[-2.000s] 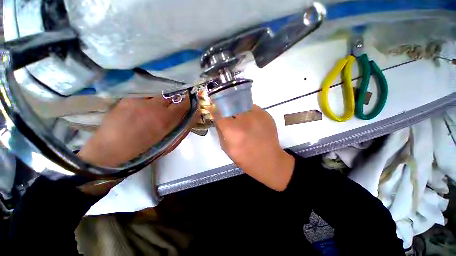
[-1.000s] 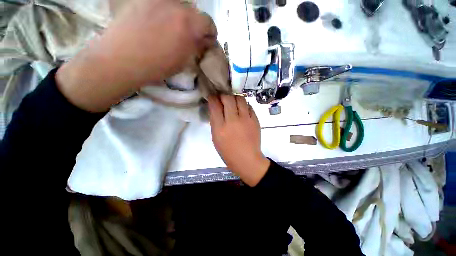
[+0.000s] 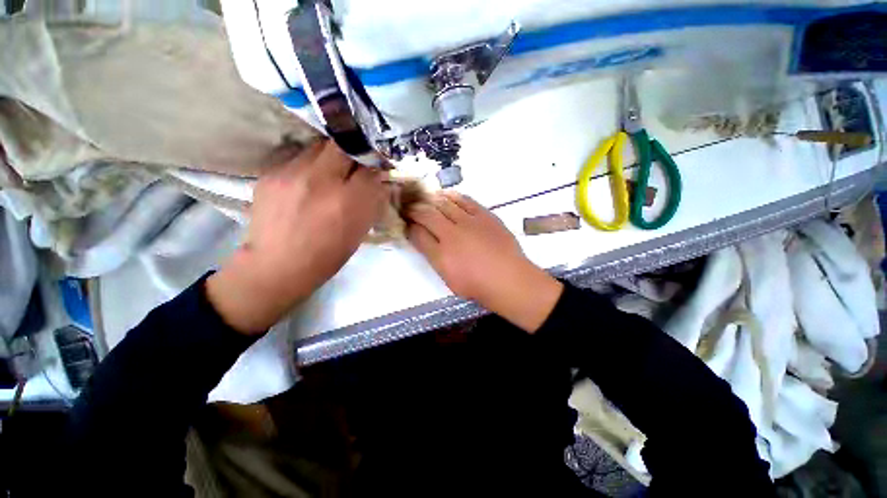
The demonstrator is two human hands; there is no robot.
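Observation:
A beige garment (image 3: 165, 88) with white lining lies on the left of the white machine bed and runs in under the sewing machine head (image 3: 574, 58). My left hand (image 3: 306, 229) is on the cloth at the left of the needle area, its fingers closed on the beige edge. My right hand (image 3: 481, 253) holds the small bunched beige end from the right, fingertips beside the presser foot area (image 3: 433, 151). The two hands are close together. The needle itself is hidden by the machine's metal parts and the fingers.
Scissors with yellow and green handles (image 3: 654, 185) lie right of my hands, near a brown slot plate (image 3: 551, 224). A thin brown-handled tool (image 3: 832, 138) and thread scraps (image 3: 734, 124) lie further right. White pieces (image 3: 759, 331) hang below the table's grey edge.
My left hand has come down from above the cloth to the needle area. The beige cloth now lies spread at upper left. The view has shifted, with the machine head nearer.

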